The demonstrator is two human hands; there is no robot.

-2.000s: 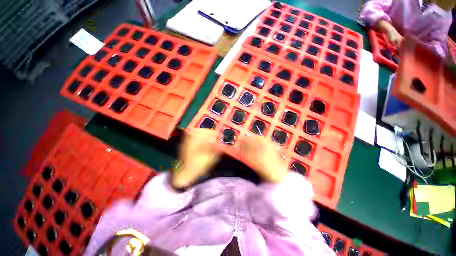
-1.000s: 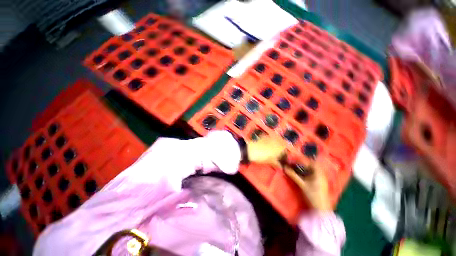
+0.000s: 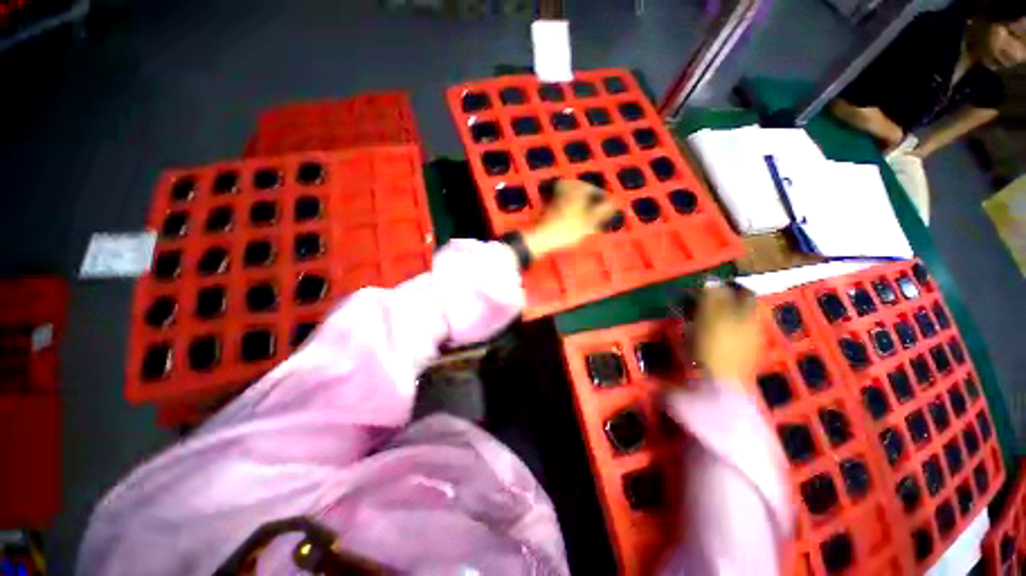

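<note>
My left hand (image 3: 574,218) reaches over the upper middle red tray (image 3: 613,268), its fingers low at the pockets beside dark watch heads (image 3: 646,209). Whether it grips one is hidden. My right hand (image 3: 729,335) is blurred, above the left upper part of the working red tray (image 3: 613,551) at the right. A dark watch head (image 3: 731,291) shows at its fingertips. My right sleeve covers some pockets of that tray. The upper middle tray has filled rows and an empty row along its near side.
Another red tray (image 3: 388,214), partly filled, lies at left on further trays, with a white label (image 3: 118,255) at its edge. A filled red tray (image 3: 981,478) adjoins the working tray. Papers with a blue clip (image 3: 793,214) lie beyond. A person (image 3: 939,84) is at upper right.
The view has swung left, so the trays appear further right. My left hand has moved from the working tray to the upper middle tray. My right hand has moved towards the working tray's far left part.
</note>
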